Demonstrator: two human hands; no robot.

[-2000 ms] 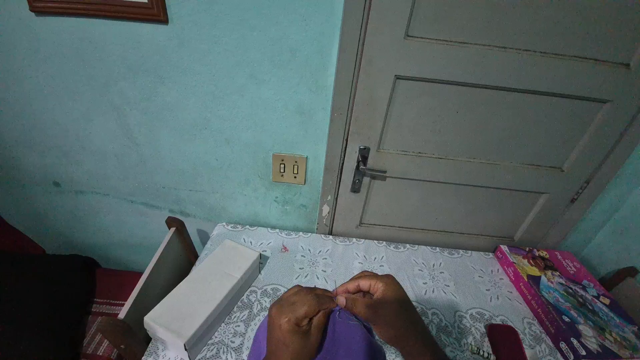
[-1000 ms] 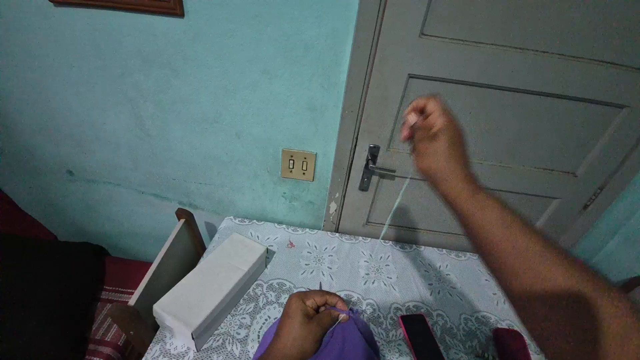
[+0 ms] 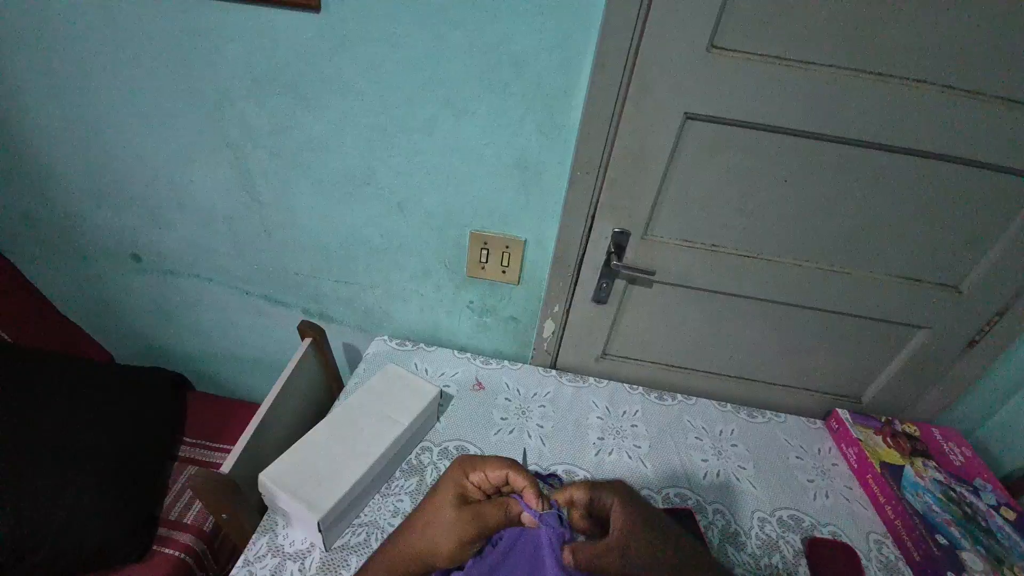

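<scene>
Purple fabric (image 3: 516, 554) lies bunched at the bottom centre, held between both hands close together above the table's near side. My left hand (image 3: 480, 508) pinches its upper edge between thumb and fingers. On the other side, my right hand (image 3: 616, 528) grips the fabric's edge, its fingertips almost touching those of the left. A pale thread seems to cross the cloth at the fingertips. Whether the right fingers also hold a needle cannot be told. A thin dark pointed thing (image 3: 524, 457) shows just beyond the left fingers.
A long white box (image 3: 352, 444) lies on the lace-patterned tablecloth (image 3: 616, 428) at left. A pink princess-themed box (image 3: 920, 488) is at right, near a dark red object (image 3: 832, 555). A phone (image 3: 684, 520) lies partly behind my right hand. Beyond are a wall and a grey door (image 3: 768, 336).
My right hand, raised high at right with a pale thread trailing from it one second ago, is back down at the purple fabric beside my left hand. The left has kept its hold.
</scene>
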